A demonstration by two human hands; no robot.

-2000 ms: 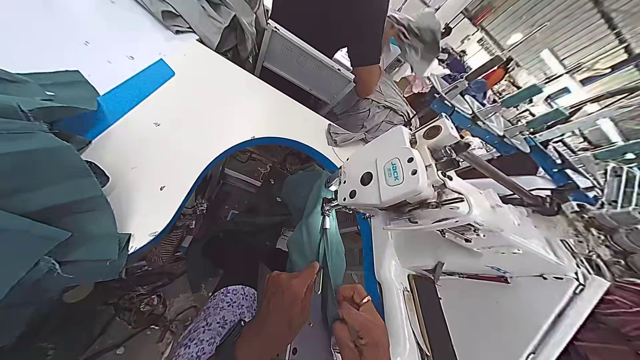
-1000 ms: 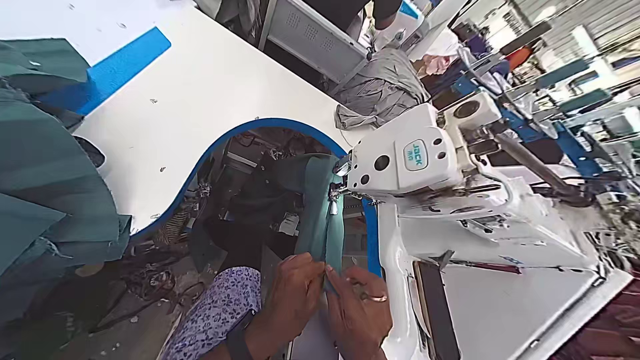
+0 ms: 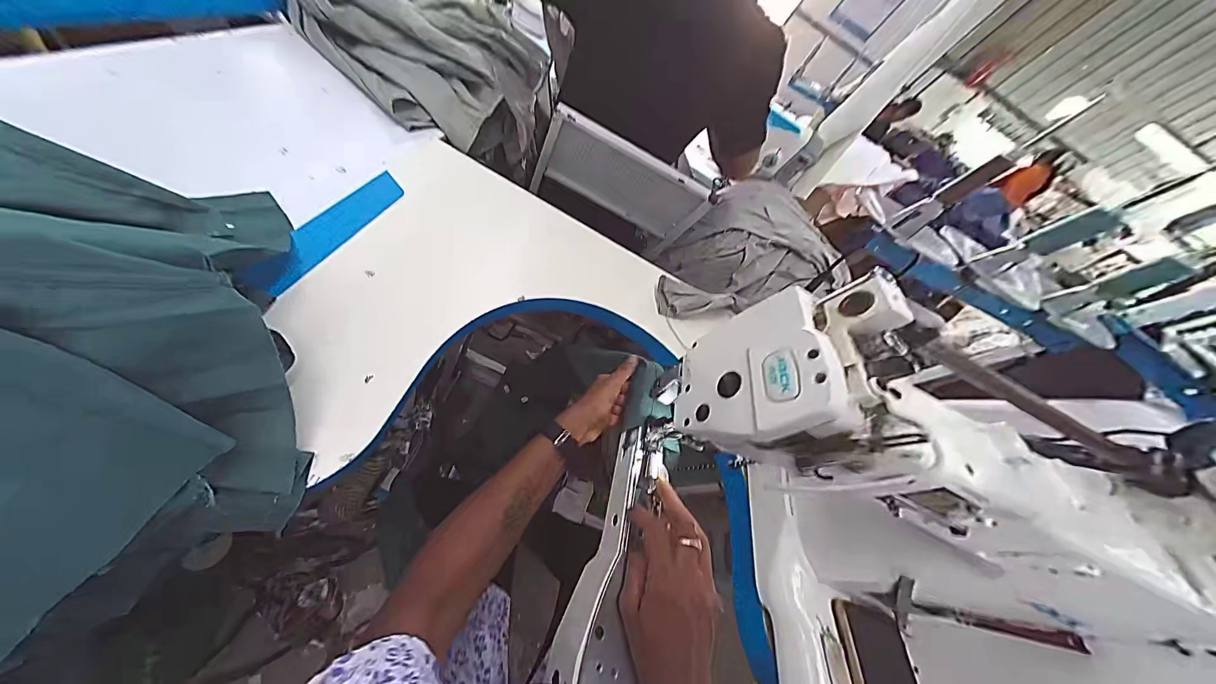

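Note:
A white Jack industrial sewing machine head (image 3: 774,375) stands right of centre. Green fabric (image 3: 642,394) lies at its needle area, beyond the narrow metal arm (image 3: 608,551). My left hand (image 3: 601,404), reaching forward, grips the fabric's left edge beside the machine head. Near the presser foot, my right hand (image 3: 673,579) rests along the metal arm with its fingertips by the foot; the fingers are extended and hold no cloth that I can see. The far part of the fabric is hidden behind the machine head.
A white table (image 3: 456,237) with a blue-edged curved cutout surrounds the work area. Green cloth (image 3: 123,380) is heaped at left. Grey garments (image 3: 750,242) lie behind the machine, near a co-worker in dark clothing (image 3: 665,71). A blue strip (image 3: 347,228) crosses the tabletop.
My left hand has moved forward from the near part of the fabric to beside the machine head. The cloth no longer covers the near metal arm. My hands have moved apart.

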